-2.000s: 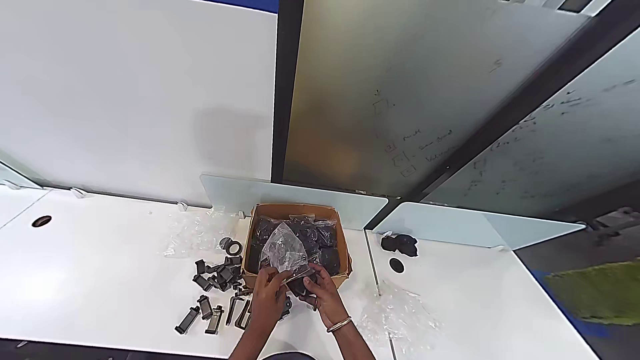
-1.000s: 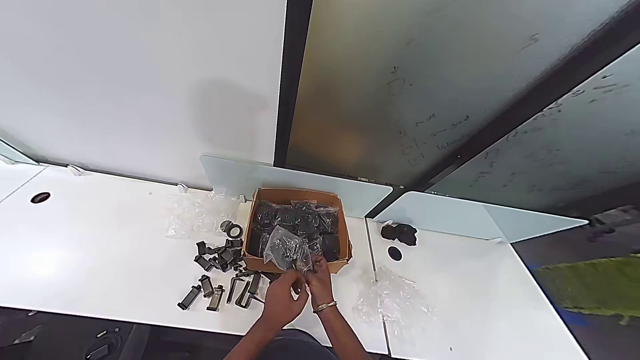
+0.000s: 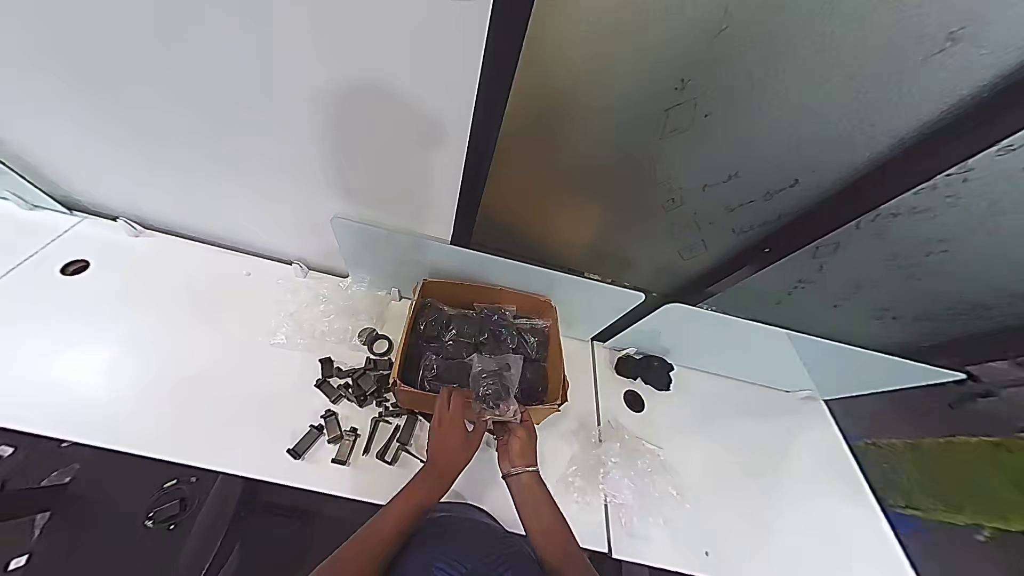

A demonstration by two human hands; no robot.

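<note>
A cardboard box (image 3: 558,364) holds several dark items in clear plastic bags (image 3: 498,330). One clear plastic bag (image 3: 496,382) with a dark item inside lies over the box's near edge. My right hand (image 3: 516,440), with a bangle at the wrist, grips the lower end of that bag. Beside it, my left hand (image 3: 454,428) is at the near wall of the box, fingers pointing forward close to the bag; whether it holds anything cannot be told. Black clamp-like parts (image 3: 364,384) lie in a pile left of the box, with several longer ones (image 3: 344,446) nearer me.
Crumpled clear plastic (image 3: 320,312) lies behind the parts, near a black ring (image 3: 380,345). More clear plastic (image 3: 624,472) is on the right of the white table (image 3: 200,360), with a black object (image 3: 645,370) behind it. Low glass dividers (image 3: 480,268) stand along the back edge.
The bag was held up over the box two seconds ago; it now rests lower at the near edge, with its dark item inside. My left hand has moved forward to the box wall.
</note>
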